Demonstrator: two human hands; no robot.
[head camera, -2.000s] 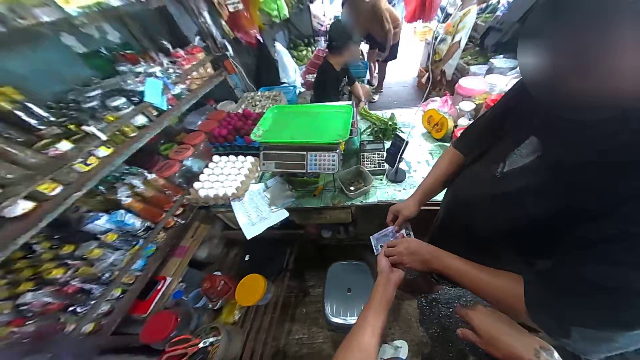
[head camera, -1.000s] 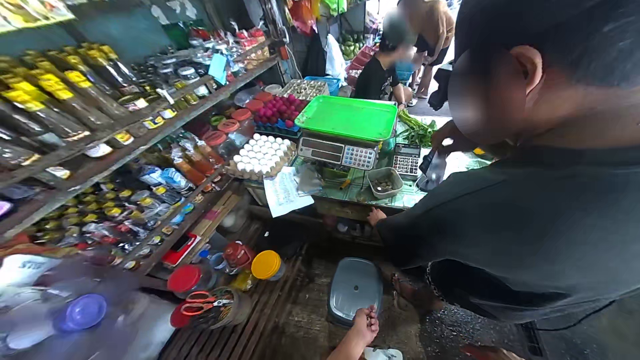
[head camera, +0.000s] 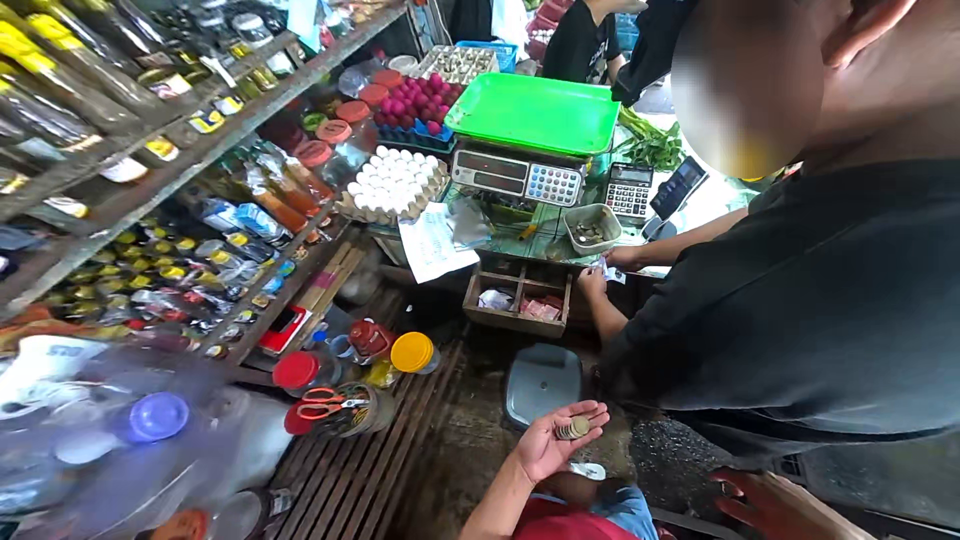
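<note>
My left hand (head camera: 559, 439) is palm up at the lower middle, with a small stack of coins (head camera: 574, 428) on its palm and fingers. At the lower right, my right hand (head camera: 742, 496) is in shadow, fingers apart, with nothing visible in it. A person in a black shirt (head camera: 810, 300) stands at the right. That person's hands (head camera: 592, 283) hold banknotes (head camera: 613, 272) beside a pulled-out wooden drawer (head camera: 517, 320), where paper and reddish notes lie in compartments. A grey lidded container (head camera: 543, 384) is just beyond my left hand.
The counter bears a green tray (head camera: 536, 112) on a digital scale (head camera: 517, 178), a calculator (head camera: 630, 189), a coin tub (head camera: 592, 229) and white eggs (head camera: 396, 180). Bottle shelves (head camera: 180, 165) line the left. Orange-handled scissors (head camera: 322, 403) rest in a jar above wooden slats (head camera: 367, 480).
Two seconds ago my left hand met the other person's hands around a banknote; now it is apart, opened, with coins showing. The wooden drawer has come into sight, pulled out. The view has shifted right.
</note>
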